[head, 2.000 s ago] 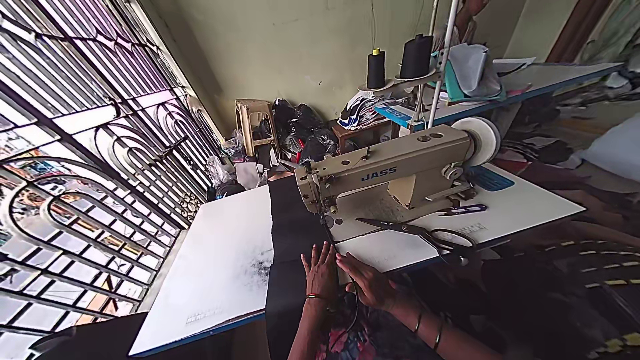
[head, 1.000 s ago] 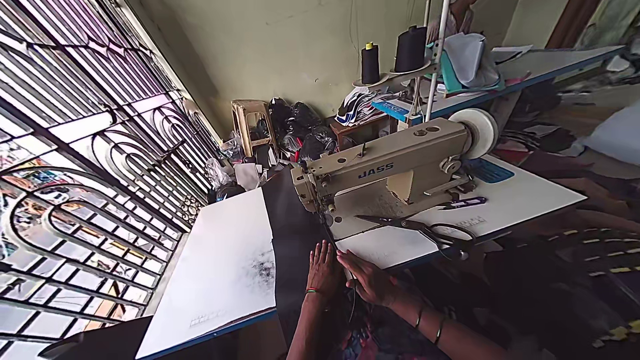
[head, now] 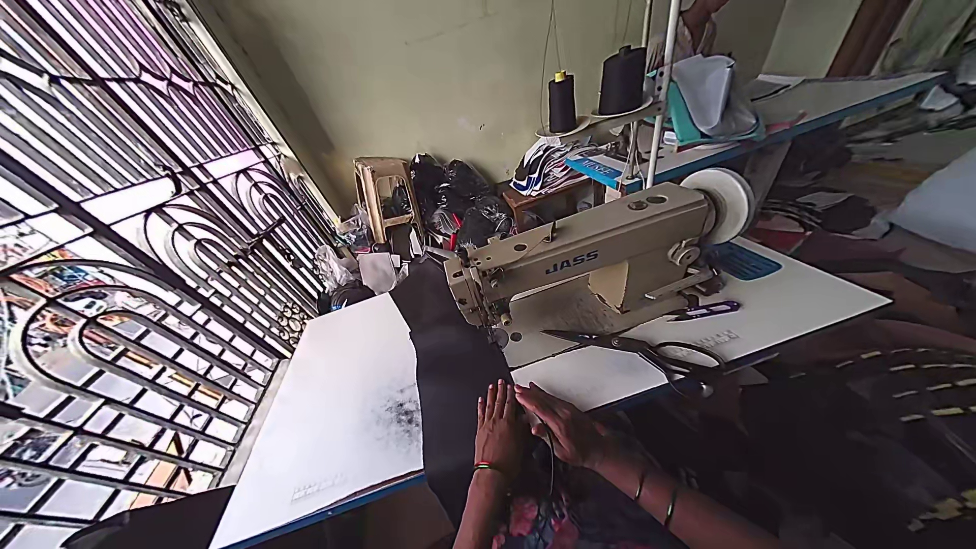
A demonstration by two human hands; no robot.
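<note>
A beige Jass sewing machine (head: 587, 252) stands on a white table (head: 343, 381). A long strip of black fabric (head: 457, 374) runs under its needle end and over the table's front edge. My left hand (head: 499, 431) lies flat on the fabric's right edge, in front of the needle, with its fingers together. My right hand (head: 564, 427) rests beside it, its fingertips at the same edge; whether it pinches the cloth is hard to see. Black-handled scissors (head: 625, 343) lie right of the needle, and a purple thread snipper (head: 709, 310) lies behind them.
Black thread cones (head: 624, 80) stand on a holder behind the machine. Left is a metal window grille (head: 152, 252). A plastic stool (head: 385, 198) and black bags (head: 457, 191) sit by the wall. Behind, a second table (head: 823, 114) holds cloth, with a person partly visible beside it.
The black fabric has shifted and turned on the table, its far part now slanting left past the needle. Both my hands remain near the same place in front of the needle.
</note>
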